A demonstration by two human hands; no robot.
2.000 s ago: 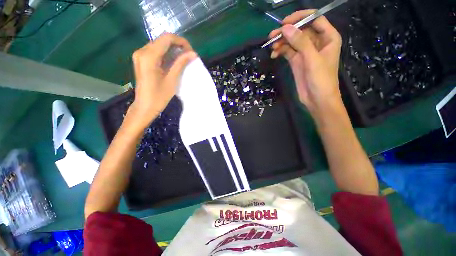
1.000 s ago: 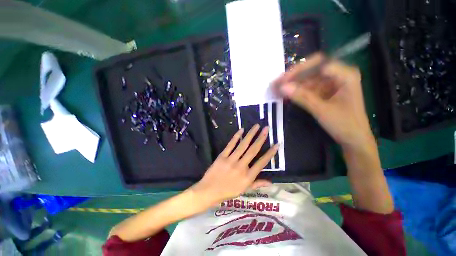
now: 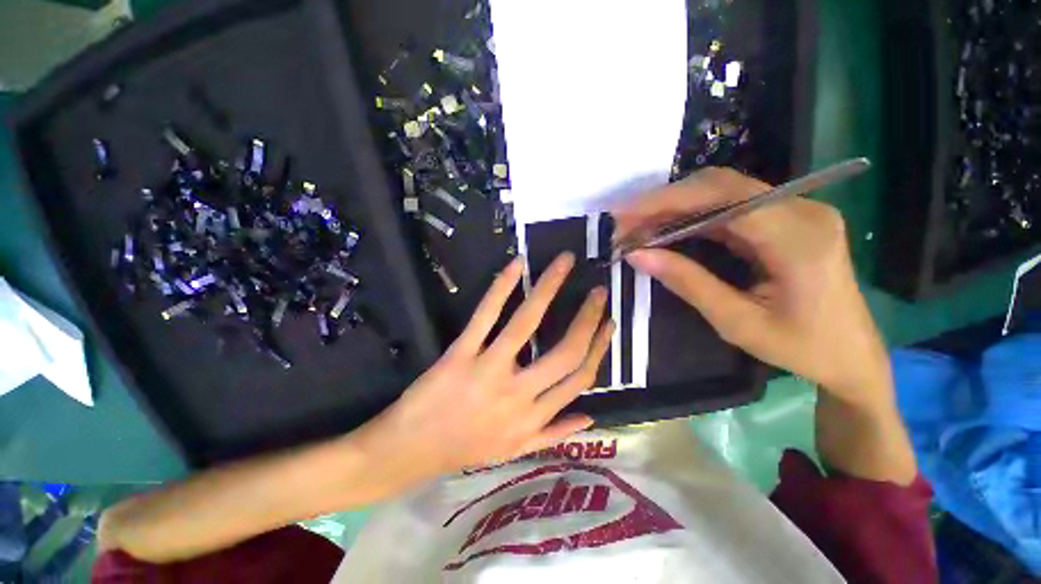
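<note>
A long white adhesive sheet lies across the right compartment of the black divided tray. Its near end is black with narrow white lines. My left hand rests flat with spread fingers on that black end. My right hand holds slim metal tweezers like a pen, the tips at the black area beside a short white line. Whether the tips grip a piece cannot be told. Small shiny parts lie on both sides of the sheet.
A pile of small dark parts lies in the tray's left compartment. Another black tray with parts stands at the right. White liner paper lies at the left edge. Blue fabric shows at the lower right.
The sheet was first held up by my left hand, then laid on the tray with that hand flat on it. The tweezers have come down to its black end. The view has moved closer.
</note>
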